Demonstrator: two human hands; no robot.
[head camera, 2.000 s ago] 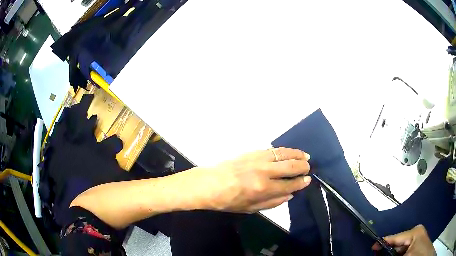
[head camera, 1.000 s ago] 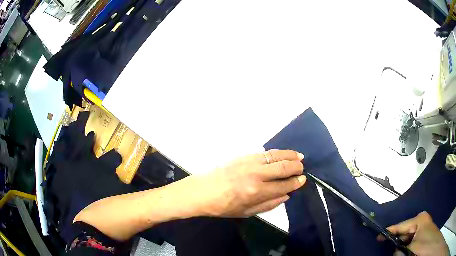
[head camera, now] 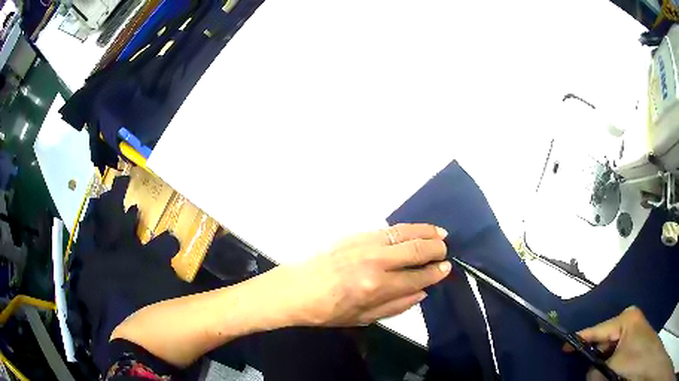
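A dark navy garment panel (head camera: 465,199) lies on the white table and reaches right beneath the machine area, with curved edges and a pointed upper tip. My left hand (head camera: 380,274) pinches the cloth at the top end of a dark strip (head camera: 467,320), beside which a pale line shows. My right hand (head camera: 631,347), partly cut off at the lower right, holds long dark scissors (head camera: 521,304). Their tips are at my left fingertips; whether the blades are parted there is hard to tell.
The sewing machine head (head camera: 659,111) and needle plate (head camera: 600,195) are at the right. Dark cut pieces (head camera: 152,89) lie at the upper left. Dark cloth (head camera: 112,260) hangs by a cardboard box (head camera: 167,216) at the left. The white table (head camera: 335,111) fills the middle.
The view has shifted slightly, showing more of the machine head. My hands, the scissors and the panel keep nearly the same places relative to each other.
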